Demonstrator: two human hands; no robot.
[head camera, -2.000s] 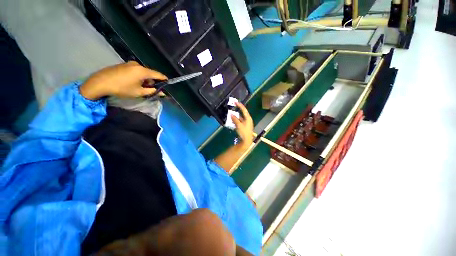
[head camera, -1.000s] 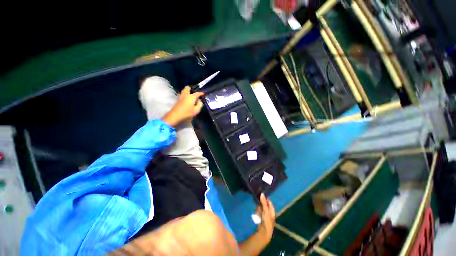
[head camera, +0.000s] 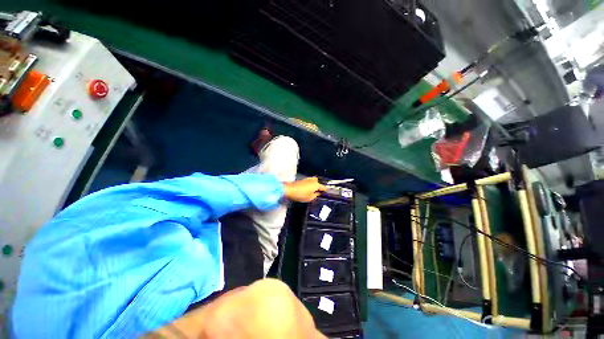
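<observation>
A long black tray (head camera: 296, 265) lies beside my light-trousered leg, its lower end cut off by the frame's bottom edge. Its pockets hold flat dark units (head camera: 339, 242), several with one small white piece (head camera: 326, 241) on top. My left hand (head camera: 304, 190) is at the tray's upper end, closed around the scissors (head camera: 340, 181). Only the thin silver blades show beyond the fingers, pointing right. My fingers are also at the tray's edge; whether they grip it cannot be told. My right hand is out of the picture.
A green bench edge (head camera: 218, 95) with stacked black trays (head camera: 344, 53) crosses above. A grey-white machine (head camera: 50, 159) with round buttons stands left. Cream-pipe racks (head camera: 487, 251) and a white panel (head camera: 374, 248) are right. A blurred skin-coloured shape fills the bottom centre.
The view has swung, bringing in the bench and machine. My right hand, earlier at the tray's lower end, has left the picture. My left hand stays at the upper end with the scissors.
</observation>
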